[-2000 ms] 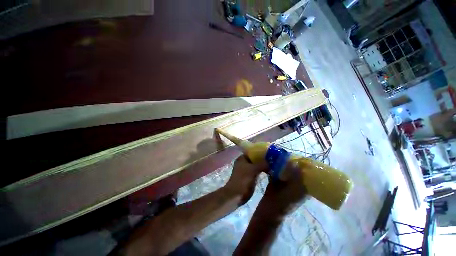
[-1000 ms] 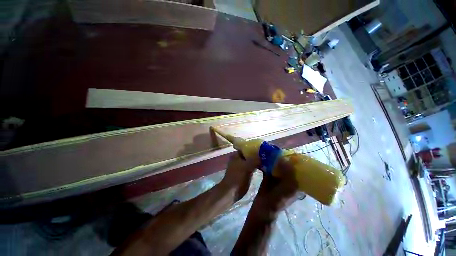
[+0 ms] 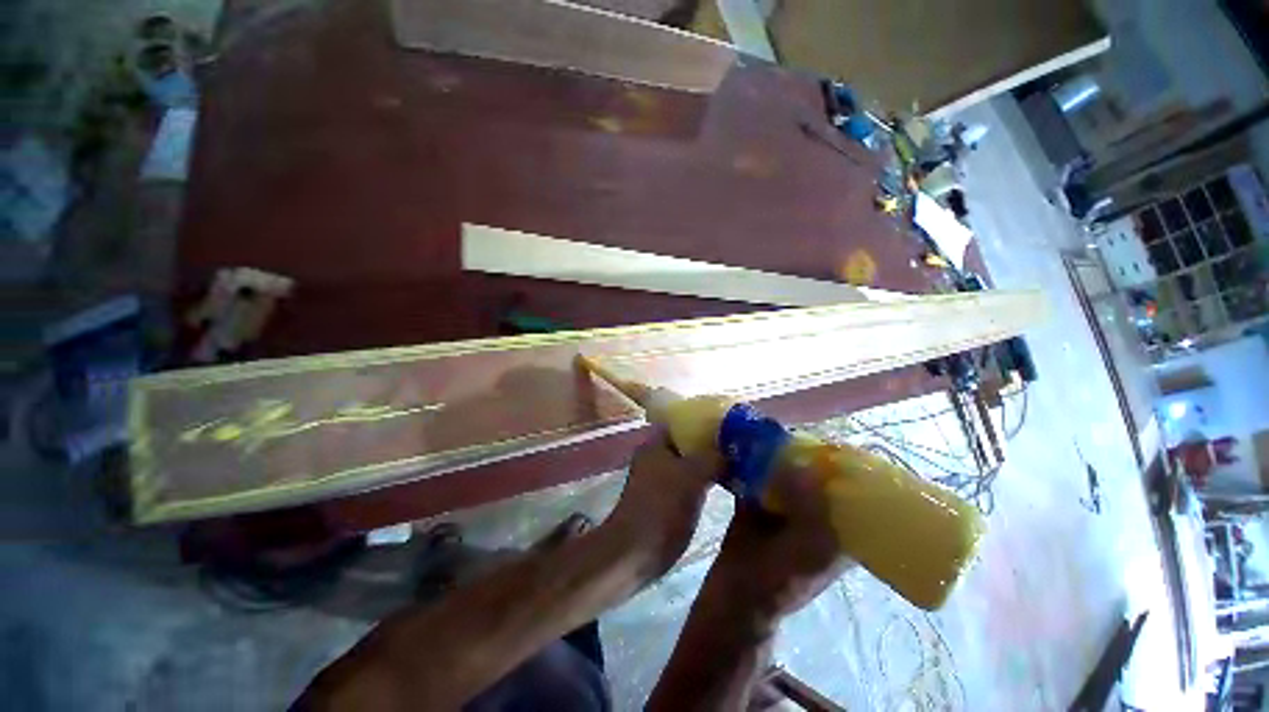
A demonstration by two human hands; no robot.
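A clear squeeze bottle of yellow glue (image 3: 891, 526) with a blue label is held tilted, its long nozzle pointing up and left over the long box (image 3: 515, 394). The box is pale and narrow, with yellow glue lines along its edges and a glue smear on its face near the left end. My left hand (image 3: 671, 487) is around the nozzle end of the bottle. My right hand (image 3: 791, 536) grips the bottle's body behind the label. The nozzle tip is close over the box's face; whether it touches cannot be told.
A thin loose strip (image 3: 626, 267) lies behind the box on the dark red table (image 3: 557, 167). A wide pale board (image 3: 585, 53) lies at the far side. A white sheet (image 3: 942, 227) and small tools are at the table's far right. Wood offcuts (image 3: 244, 306) sit at the left end. Hoses lie on the floor.
The view has shifted left along the box, so its left end and a glue smear now show. Both hands still hold the bottle with its nozzle over the box.
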